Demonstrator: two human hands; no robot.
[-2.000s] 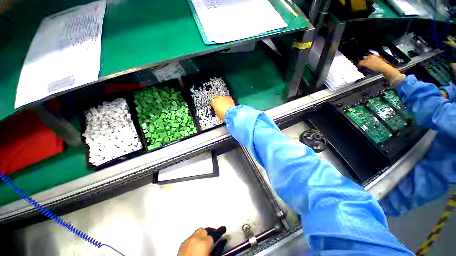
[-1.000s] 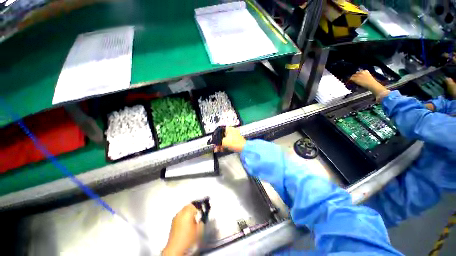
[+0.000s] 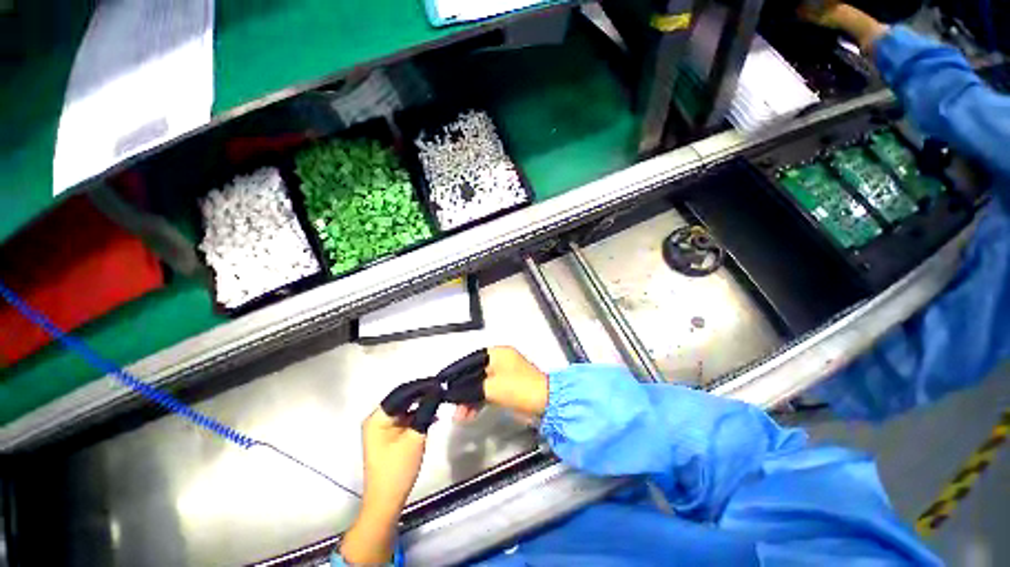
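My left hand [image 3: 401, 426] and my right hand [image 3: 498, 385] meet at the fingertips above the metal bed [image 3: 266, 443]. Both have black finger cots. A small pale spot shows between the fingertips; I cannot tell whether it is a held part or the bed behind. Beyond the near rail stand three black bins in a row: white connectors [image 3: 255, 238] at left, green connectors [image 3: 360, 205] in the middle, small white-grey connectors [image 3: 471, 172] at right.
A small black frame [image 3: 419, 332] lies by the far rail. Two metal cross bars [image 3: 609, 310] span the conveyor. A spoked black wheel [image 3: 693, 250] and a black carrier with green boards [image 3: 831, 205] are at right. Another person's blue sleeve [image 3: 952, 94] reaches over it. A blue coiled cord [image 3: 133, 382] hangs left.
My right hand has moved from the right bin, back over the rail, to my left hand. My left hand has risen slightly to meet it. The camera view has shifted.
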